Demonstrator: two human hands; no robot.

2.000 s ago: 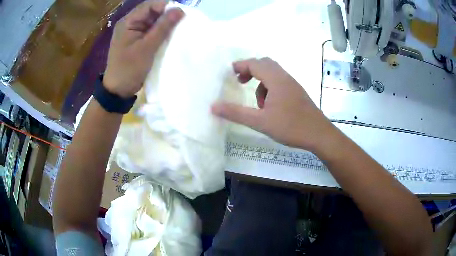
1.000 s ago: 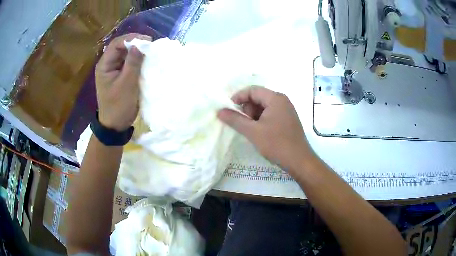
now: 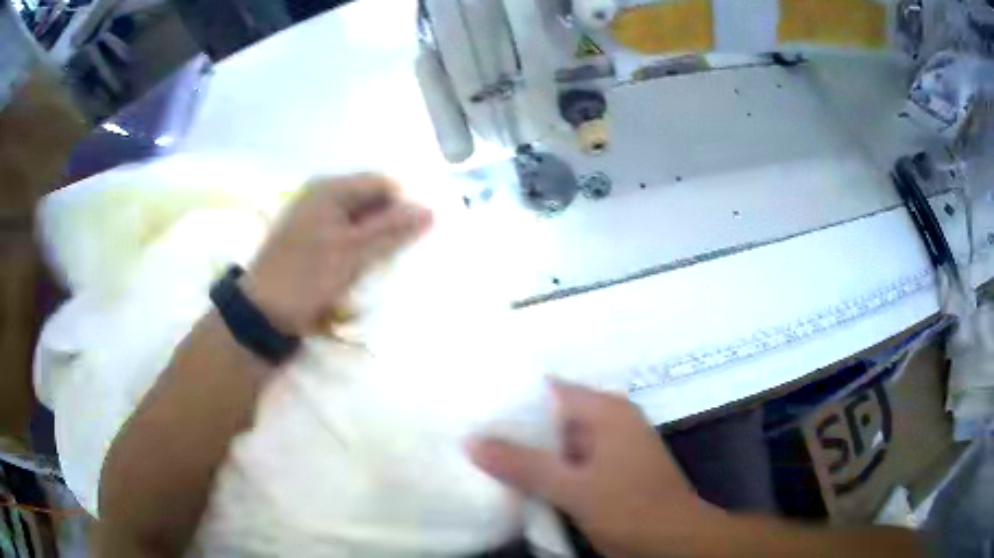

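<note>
A pale cream garment piece (image 3: pixel 403 436) lies bunched over the left part of the white table and hangs toward its front edge. My left hand (image 3: pixel 338 245), with a dark wristband, is on the cloth near the machine's needle plate, fingertips together; the cloth there is overexposed and blurred. My right hand (image 3: pixel 594 458) is at the front edge of the cloth, thumb and fingers at its border. The sewing machine head (image 3: pixel 491 76) stands beyond my left hand, above the round metal plate (image 3: pixel 545 180).
A printed ruler (image 3: pixel 785 332) runs along the table's front edge. A carton marked "SF" (image 3: pixel 883 436) is below right. A long black object (image 3: pixel 924 213) lies beside a crinkled clear plastic bag (image 3: pixel 970 164) at the right. Purple plastic (image 3: pixel 136 125) shows at upper left.
The view has swung right. My left hand has moved from the raised cloth to near the needle plate, and my right hand to the cloth's front edge. The cloth is now spread lower and wider.
</note>
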